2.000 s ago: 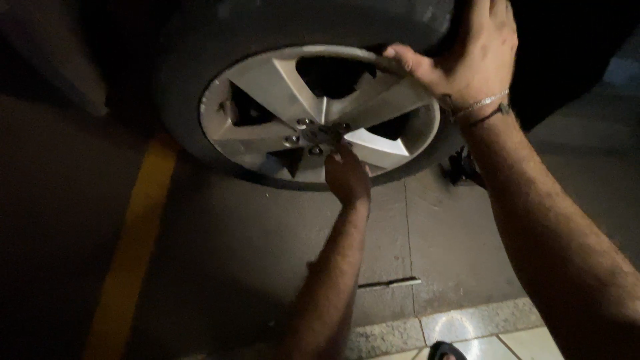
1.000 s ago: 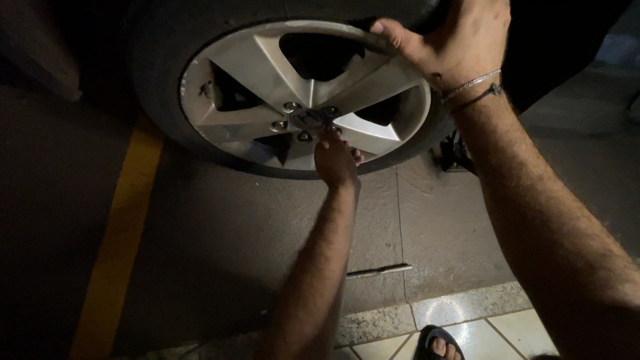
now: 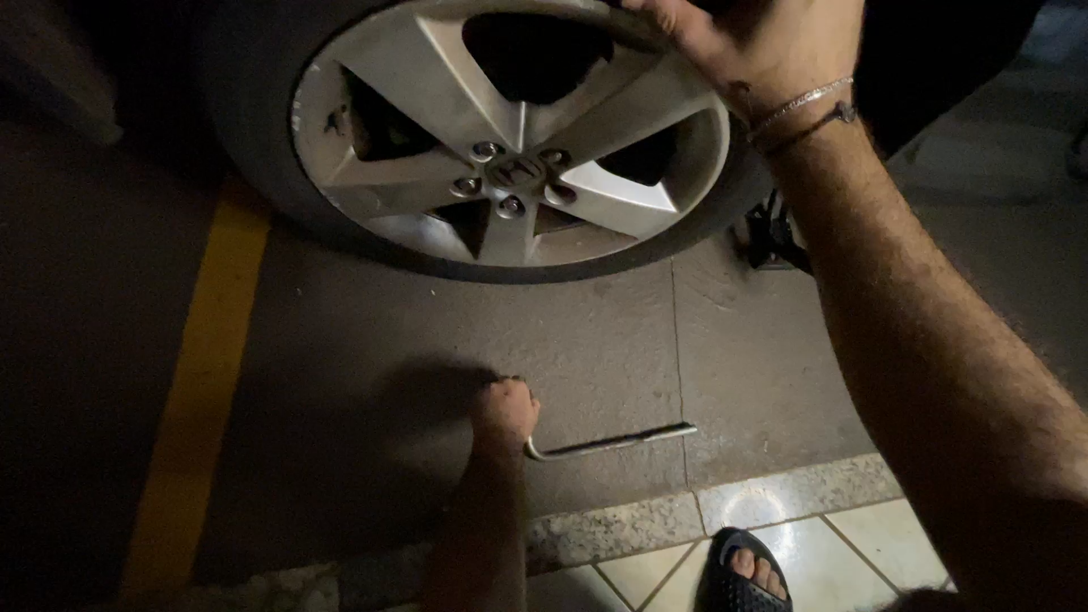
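A car wheel with a silver five-spoke alloy rim (image 3: 510, 119) fills the upper middle, its lug nuts (image 3: 511, 206) seated around a Honda center cap (image 3: 516, 173). My right hand (image 3: 748, 42) rests at the upper right of the tyre (image 3: 255, 127), its thumb by the rim edge; its fingertips are out of frame. Low on the floor, my left hand (image 3: 506, 414) is closed around the bent end of an L-shaped metal lug wrench (image 3: 612, 444), whose straight arm points right along the ground.
A dark metal object, possibly a car jack (image 3: 769, 234), stands right of the tyre. A yellow painted line (image 3: 204, 374) crosses the floor at left. A stone curb strip (image 3: 620, 529) and light tiles (image 3: 816, 552) lie in front, with my sandaled foot (image 3: 752, 578) there.
My left hand has left the lug nuts at the wheel's center, moved down to the floor and taken hold of the wrench lying there. My right hand has stayed at the tyre.
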